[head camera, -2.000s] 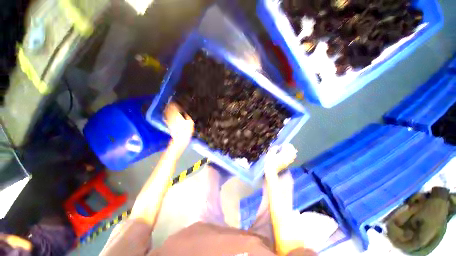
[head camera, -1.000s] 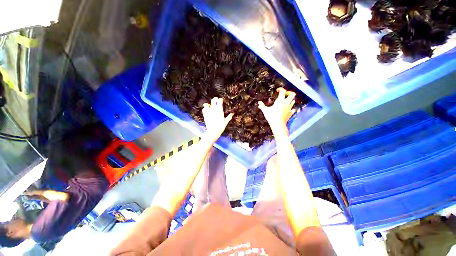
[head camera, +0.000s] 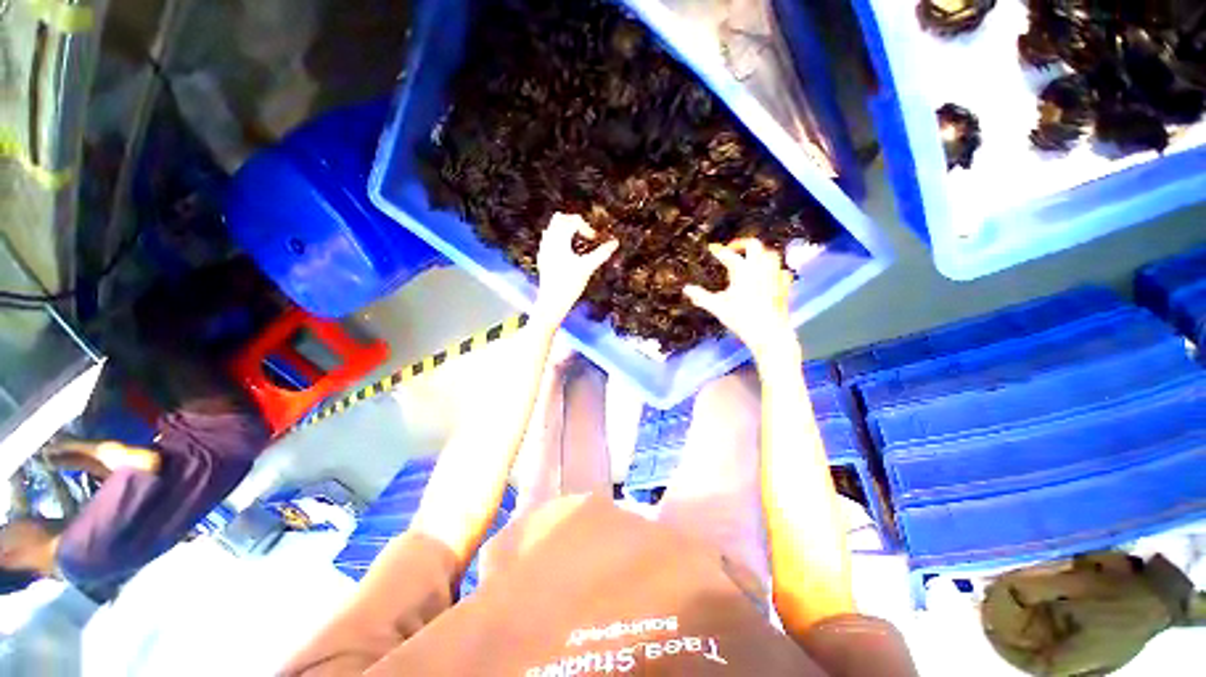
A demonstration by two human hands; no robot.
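Observation:
A blue plastic crate in front of me holds a deep heap of dark brown ribbed pieces, which look like claw clips. My left hand is over the heap near the crate's near rim, its fingers curled and spread from the thumb. My right hand is over the heap near the right corner, fingers bent. Both hands touch or nearly touch the clips. I cannot tell whether either hand holds a piece.
A second blue crate with a white liner and dark clips is at upper right. Stacked blue crates and olive-green cloth are at right. A blue stool, red stool and another person are at left.
From resting on the left rim and near corner, both hands moved onto the heap. Over the last second their fingers curled more. The view has shifted, and the crate sits slightly higher.

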